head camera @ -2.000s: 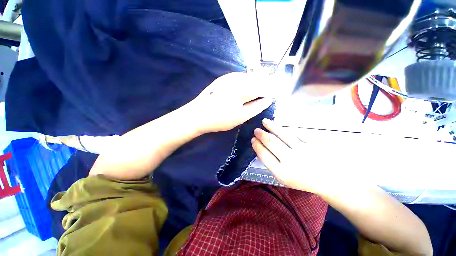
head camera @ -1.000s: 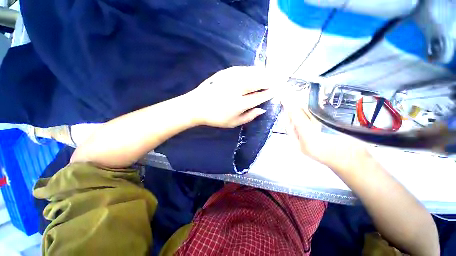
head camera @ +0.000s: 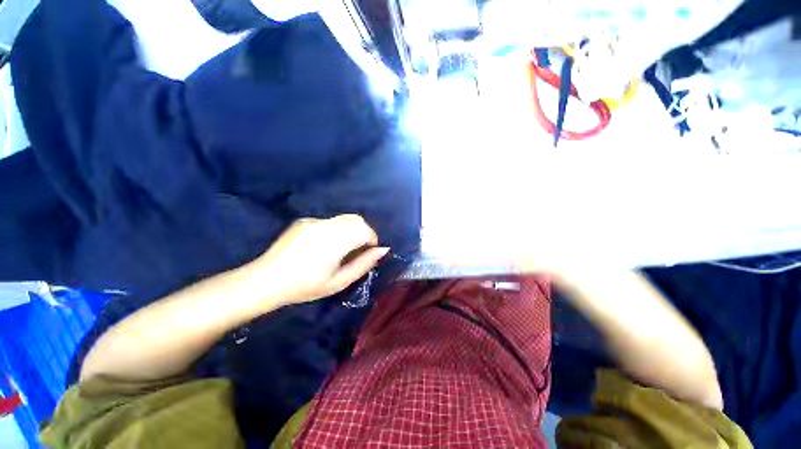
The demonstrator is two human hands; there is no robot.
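Observation:
A large dark navy garment piece covers the left of the table and hangs over its front edge. My left hand is closed on the garment near the table's front edge, with a pale frayed edge hanging just below the fingers. My right hand is at the table's front edge, right of the garment. It is overexposed against the white table, so its fingers and anything in them cannot be made out. The needle area at the garment's right side is washed out by glare.
Scissors with a red handle loop lie on the white table, beyond my right hand. White thread waste lies further right. A blue crate stands at lower left. A red checked apron covers my lap.
The garment has come toward me, and its frayed edge now hangs over the front edge. Both hands have moved down from the needle area and apart. The view has shifted, with the machine head mostly out of it.

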